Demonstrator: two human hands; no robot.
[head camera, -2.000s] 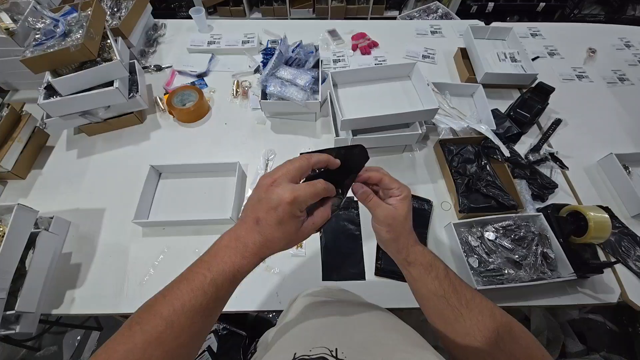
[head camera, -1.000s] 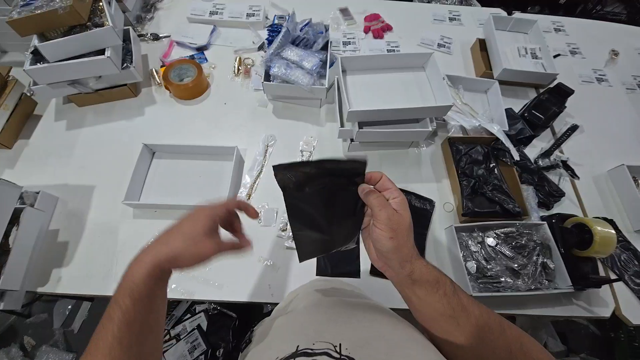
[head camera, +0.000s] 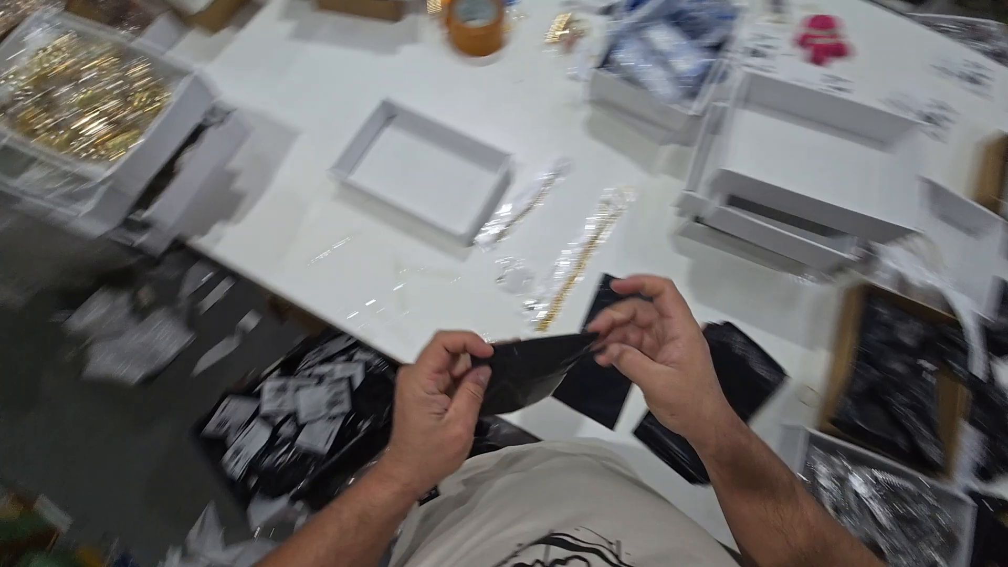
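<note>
A black pouch (head camera: 531, 372) is stretched between my two hands over the table's front edge. My left hand (head camera: 442, 402) pinches its left end between thumb and fingers. At its right end, my right hand (head camera: 657, 346) holds the upper corner with the fingertips. Beneath and beside my right hand lie another flat black pouch (head camera: 600, 386) and a stack of black pouches (head camera: 740, 366). Just beyond the hands, a gold-coloured chain in a clear sleeve (head camera: 579, 264) lies on the white table, with a second clear-sleeved chain (head camera: 526, 206) behind it.
A shallow white box (head camera: 425, 169) stands past the chains. White boxes (head camera: 811, 213) are stacked at the right, near a cardboard box of black plastic (head camera: 890, 386). Gold-coloured packed items fill a box (head camera: 87, 98) at the left. Below the table edge sit labelled black packages (head camera: 307, 409).
My left hand, free of the pouch one second ago, now grips its left end. The pouch has gone from hanging upright to stretched and tilted, lower down. The view has swung left.
</note>
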